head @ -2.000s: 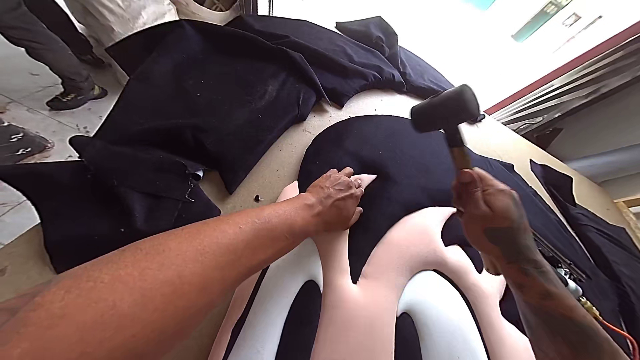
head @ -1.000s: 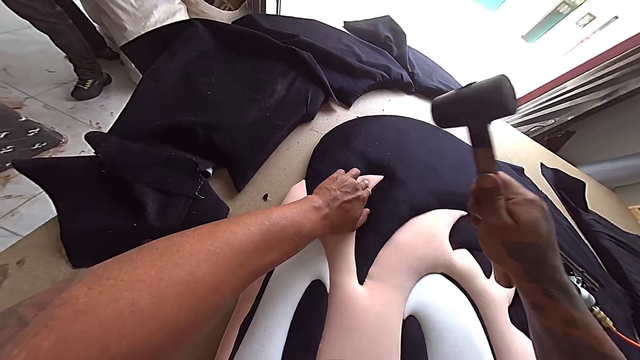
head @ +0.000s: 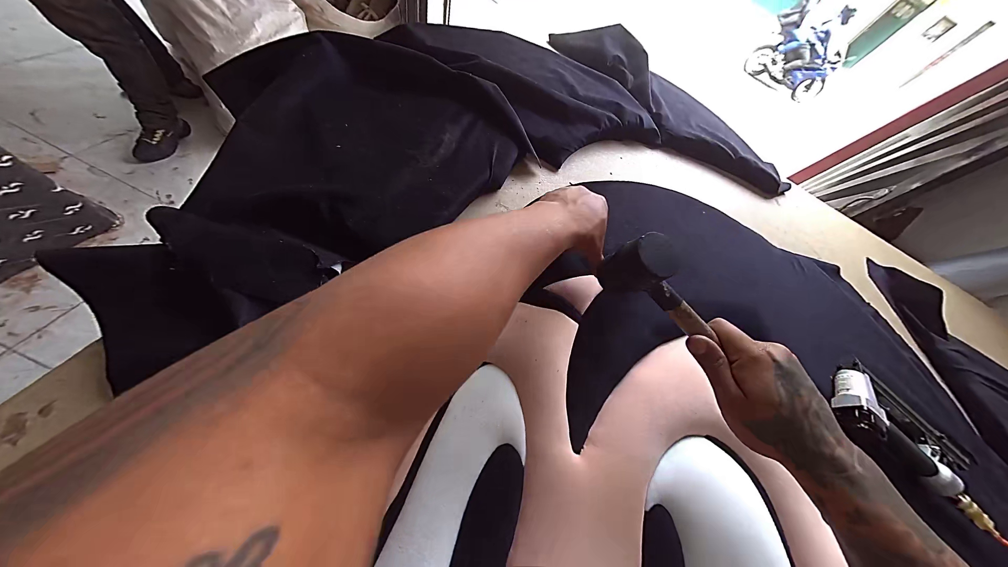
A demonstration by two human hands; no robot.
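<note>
In my right hand [head: 748,378] is the wooden handle of a black rubber mallet [head: 638,261], its head low over the dark fabric, close beside my left hand. My left hand [head: 579,216] is bent down at the upper left edge of the dark fabric-covered panel [head: 709,244]; its fingertips are mostly hidden, so what they hold cannot be told. Below lie padded pink pieces [head: 583,496] with pointed tips, and white curved padded pieces [head: 480,417] set among them.
Loose dark fabric [head: 354,142] drapes over the far and left side of the table [head: 622,161]. An air-powered tool [head: 858,398] with a hose fitting lies at right. A person's leg and shoe [head: 161,140] are at upper left. A blue motorcycle [head: 803,55] stands outside.
My left hand has moved off the pink tip to the dark panel's upper edge. The mallet has come down from its raised position to beside that hand.
</note>
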